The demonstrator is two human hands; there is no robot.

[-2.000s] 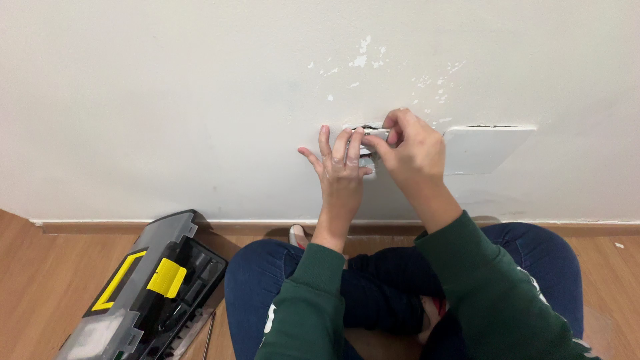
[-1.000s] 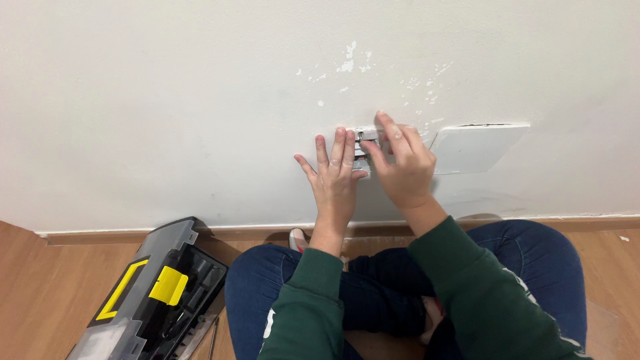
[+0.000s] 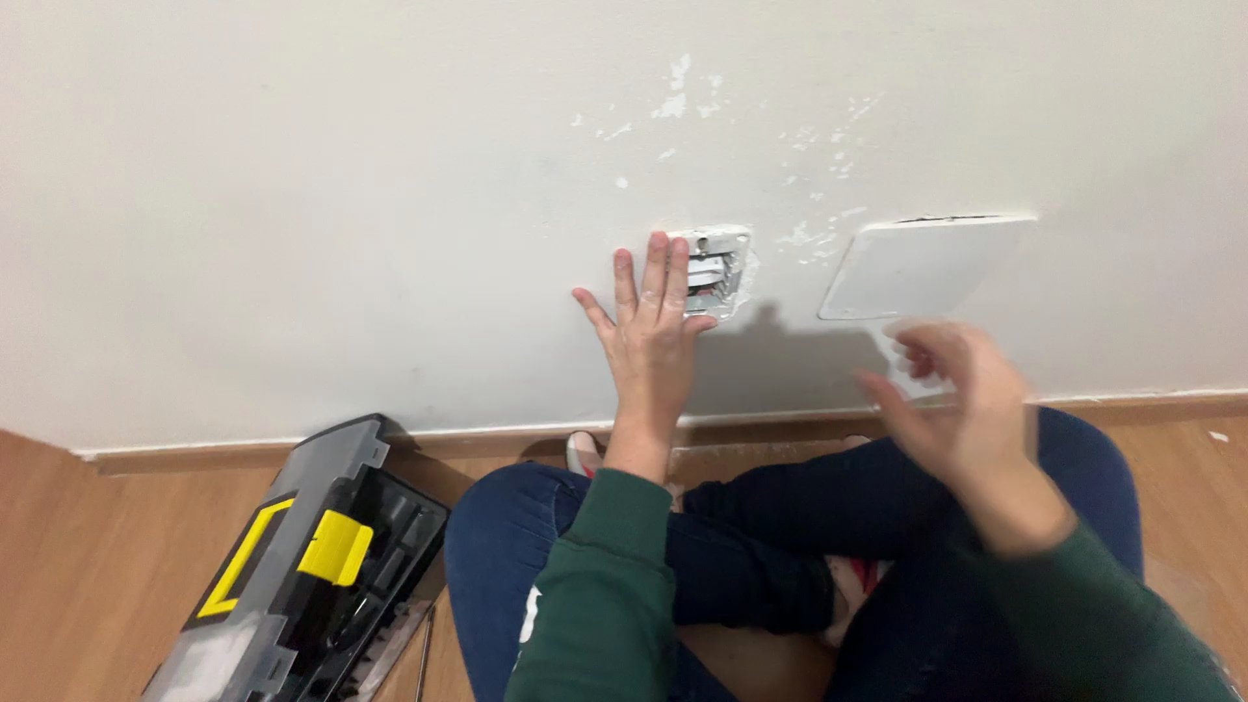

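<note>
My left hand [image 3: 651, 317] rests with spread fingers over the left side of a wall outlet frame [image 3: 738, 273], its thumb by the lower edge. White modules [image 3: 705, 270] show inside the frame, and a screw hole sits at its top. My right hand [image 3: 960, 395] is blurred, off the wall to the lower right of the frame, its fingers curled and thumb apart; nothing is plainly seen in it. Part of a pale piece shows behind those fingers, and I cannot tell whether they touch it.
A blank white cover plate [image 3: 921, 268] is on the wall to the right, with a dark gap above it. An opened toolbox [image 3: 283, 575] with yellow latches stands on the wooden floor at left, a thin rod [image 3: 425, 653] beside it. My crossed legs [image 3: 780, 546] are below the frame.
My right hand has left the outlet frame and moved down and to the right. My left hand stays on the frame, whose right side now shows.
</note>
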